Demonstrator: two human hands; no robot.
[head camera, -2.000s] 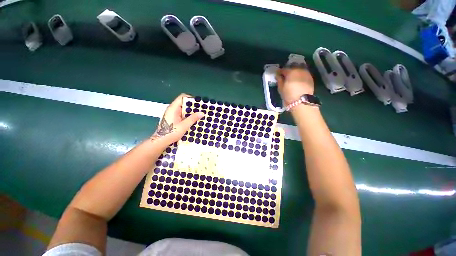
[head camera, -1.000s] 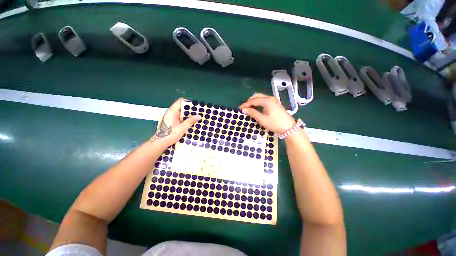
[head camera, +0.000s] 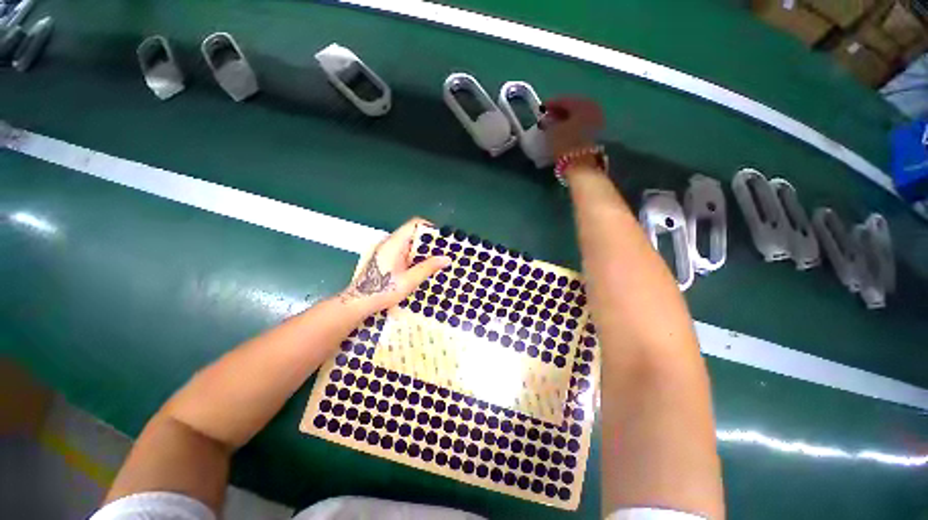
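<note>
My left hand (head camera: 402, 266) grips the upper left corner of a tan sheet of black adhesive dots (head camera: 448, 447), thumb on top. A smaller dotted sheet lies on a larger one, with a pale dotless strip across the middle. My right hand (head camera: 572, 124) is blurred and reaches out over the belt, at the right side of a grey plastic housing (head camera: 522, 107). A dark dot seems to be at its fingertips. Another housing (head camera: 476, 112) lies just left of it. Two housings right of my forearm (head camera: 667, 225) (head camera: 706, 218) show dark dots.
More housings lie on the green belt, some at the left (head camera: 232, 69) and several at the right (head camera: 761, 213). A white strip (head camera: 254, 203) runs between belt and near surface. Cardboard cartons (head camera: 865, 36) and a blue object (head camera: 911, 157) are at the upper right.
My right hand has moved from the sheet's top edge up to a housing on the belt. The view has shifted, so the housings appear further right. My left hand still holds the sheet.
</note>
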